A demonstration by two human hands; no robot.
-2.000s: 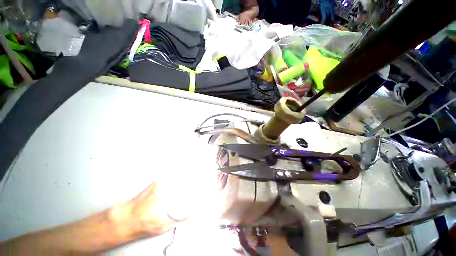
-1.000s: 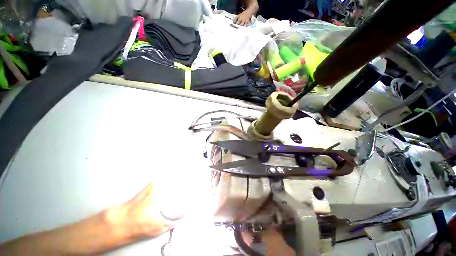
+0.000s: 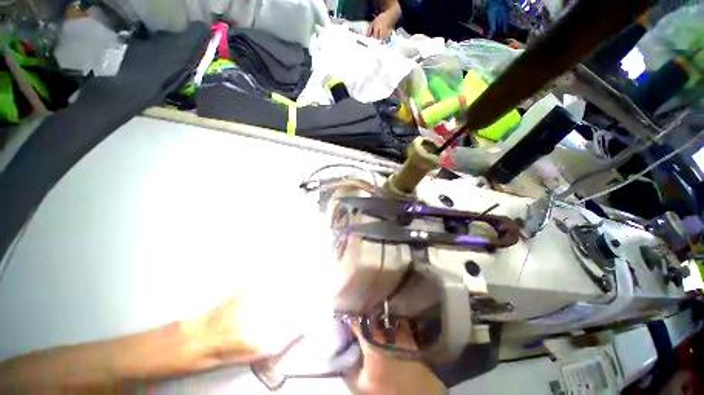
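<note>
The cream sewing machine stands at the right, its head beside a strong white glare. My left hand lies on the white table left of the head, its fingers lost in the glare. My right hand is under the machine head, partly hidden by the guard; its fingertips are not clear. A grey piece of cloth, washed out by the glare, lies between my hands. The needle and presser foot cannot be made out.
Dark snips lie on the machine head. A wooden-handled tool stands in a tan holder. A long dark grey panel lies at the left. Tied dark pieces and green cones are behind. Another person's hand shows at the back.
The grey cloth and my right hand now show more clearly below the machine head. My left hand has changed little. The machine has shifted slightly in view.
</note>
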